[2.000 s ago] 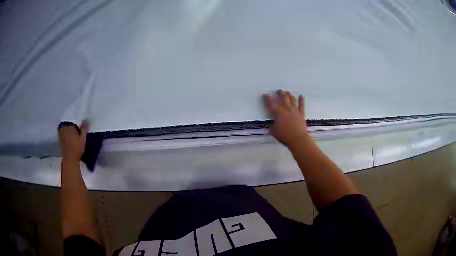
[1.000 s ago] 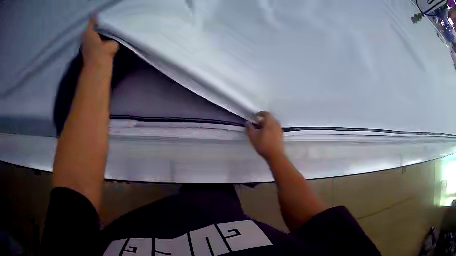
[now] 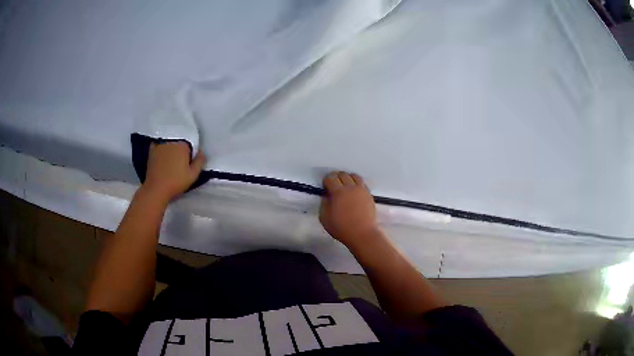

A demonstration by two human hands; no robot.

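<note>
A pale grey-blue fabric ply (image 3: 445, 118) covers the table, with a long raised fold running up from the middle. Its dark near edge (image 3: 486, 217) runs along the near side. My left hand (image 3: 170, 165) holds the edge at the left, where the ply is bunched and its dark face (image 3: 140, 156) shows; the fingertips are hidden in the cloth. My right hand (image 3: 349, 208) lies on the edge near the middle, fingers curled over it; whether it pinches the cloth is not clear.
A white underlay (image 3: 410, 243) extends past the fabric edge to the curved near rim of the table. Tan floor (image 3: 389, 288) shows below the rim. Bright light falls at the lower right. Dark blurred items are at the upper right corner.
My left hand has come back down from far over the table to the near edge. The lifted ply is lowered, covering the dark opening. My right hand stays at the edge, its fingers now curled over it.
</note>
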